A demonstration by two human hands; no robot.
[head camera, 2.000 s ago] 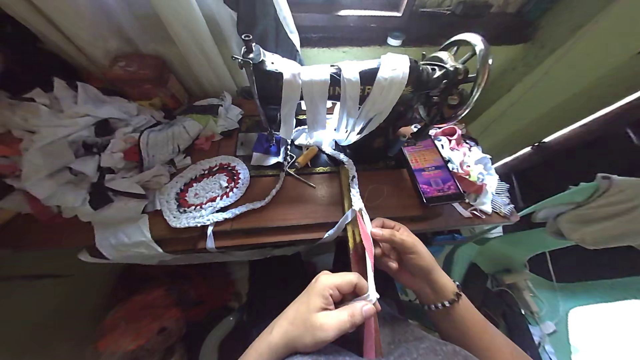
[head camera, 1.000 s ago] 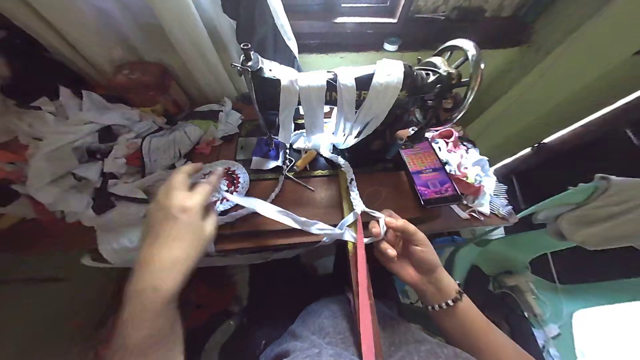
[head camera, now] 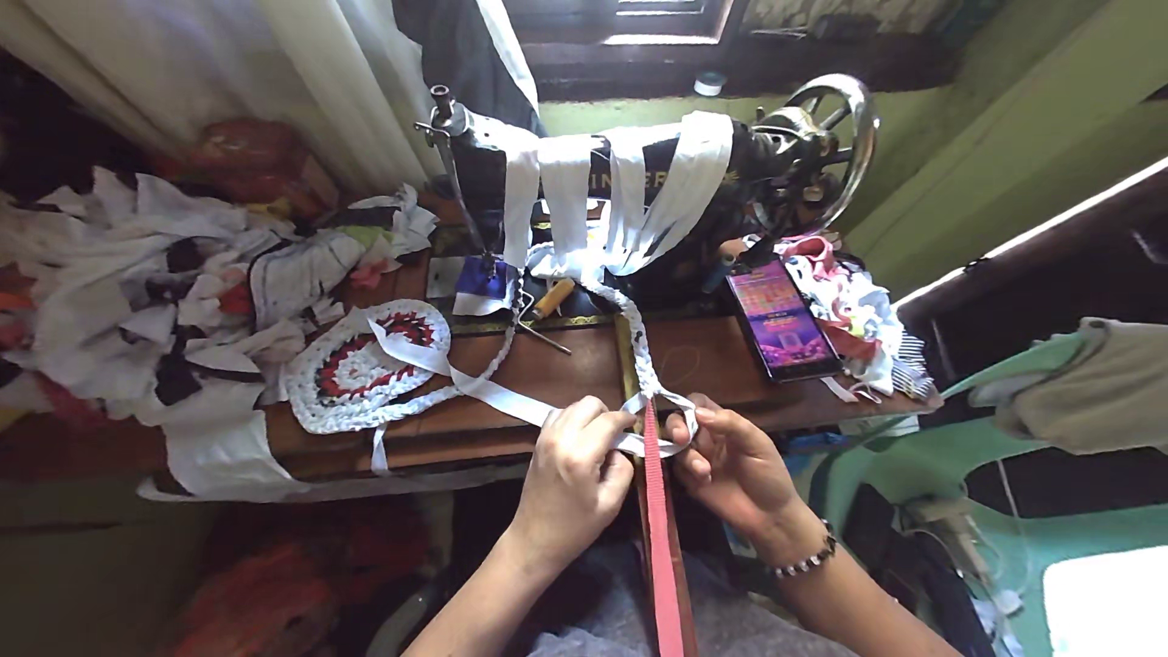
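A braid of white fabric strips [head camera: 640,342] hangs from the sewing machine [head camera: 757,173], whose arm has white strips wrapped over it. My left hand [head camera: 579,470] is closed on a white fabric strip [head camera: 502,397] just left of the braid's lower end. That strip's loose end lies over an oval rug of braided fabric [head camera: 315,392] with a red ring. My right hand [head camera: 730,456] pinches a loop of white strip at the right of the braid's end. Between the hands a pink fabric strip [head camera: 659,538] runs down toward my lap.
Fabric scraps [head camera: 100,301] are heaped at the left of the wooden table [head camera: 566,365]. A smartphone [head camera: 783,319] with a lit screen lies at the right, beside more scraps [head camera: 849,319]. A yellow-handled tool [head camera: 554,298] lies by the machine's base. A green plastic chair [head camera: 1049,511] stands at the right.
My left hand has come back from over the oval rug to the braid's lower end. Earlier the pink strip was between both hands; my right hand has since moved onto a white loop.
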